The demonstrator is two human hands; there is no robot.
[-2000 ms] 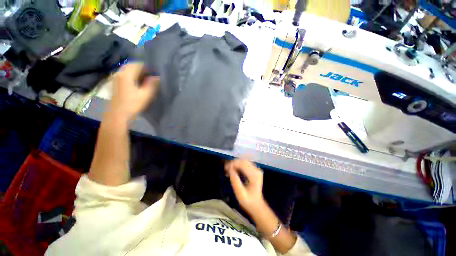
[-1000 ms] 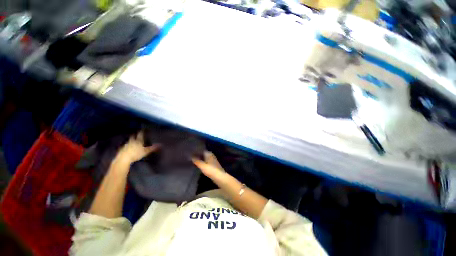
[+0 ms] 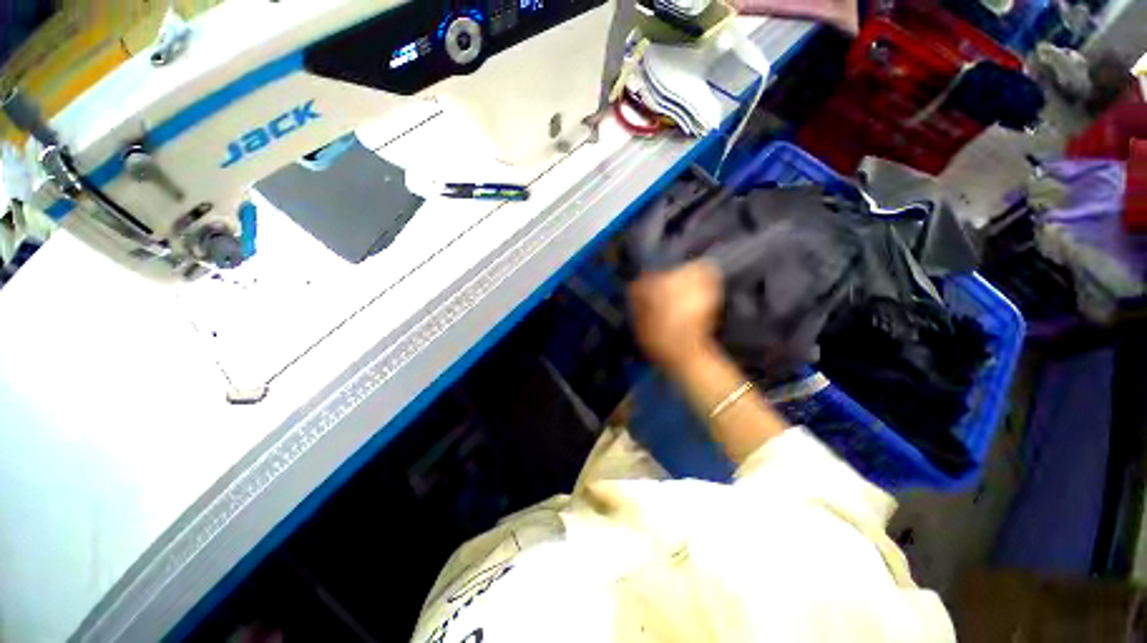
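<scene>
My right hand [image 3: 679,310], blurred and with a bracelet at the wrist, is at the near left side of a heap of dark cloth panels [image 3: 805,270]. Its fingers look closed on dark cloth that bulges past the crate towards the table edge; the fingertips are hidden or blurred. The heap fills a blue plastic crate [image 3: 997,377] right of the table. My left hand is out of the picture.
The white JACK sewing machine [image 3: 377,107] stands on the table [image 3: 138,415]. A small dark grey piece [image 3: 340,201] and thread snips [image 3: 484,191] lie beneath its arm. Striped trim [image 3: 679,94] lies at the table's right end. A red crate [image 3: 931,75] stands beyond.
The view has turned right. My right hand has gone from the dark cloth at my lap to the cloth in the blue crate. My left hand and the lap cloth have left the picture.
</scene>
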